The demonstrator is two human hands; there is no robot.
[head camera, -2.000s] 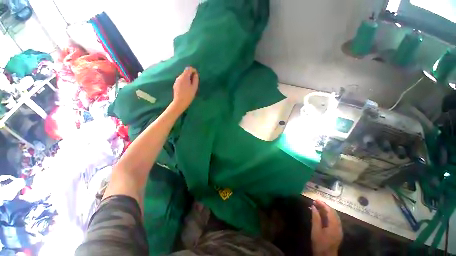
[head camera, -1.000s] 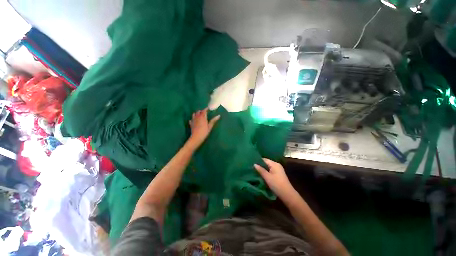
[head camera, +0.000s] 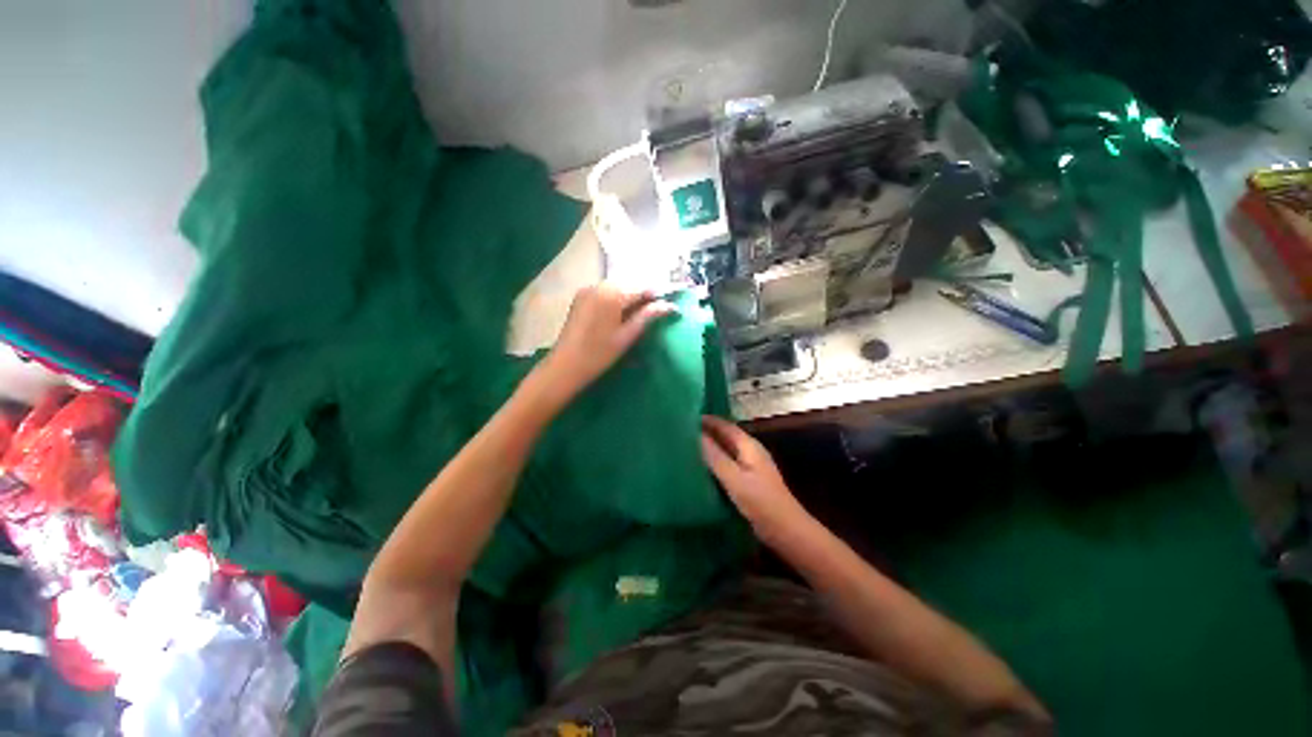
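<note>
A green cloth panel (head camera: 633, 446) lies in front of the overlock machine (head camera: 827, 202), its far edge at the brightly lit needle area. My left hand (head camera: 602, 334) holds the panel near its top edge, just left of the needle area. My right hand (head camera: 740, 464) holds the panel's right edge, nearer to me. A small cream sticker (head camera: 636, 586) shows on green cloth near my lap. The glare hides the presser foot and the cloth's exact edge there.
A large pile of green cloth (head camera: 317, 288) stands left of the machine. Dark-blue snips (head camera: 1000, 314) lie on the table right of the machine, near hanging green strips (head camera: 1130, 288). The machine lamp (head camera: 604, 180) glares. Green cloth (head camera: 1094, 590) lies below the table. Red bags (head camera: 65, 454) are at far left.
The view has shifted right. My left hand has moved from mid-cloth to beside the needle area. My right hand stays on the panel's edge, which it took hold of after the earliest frame.
</note>
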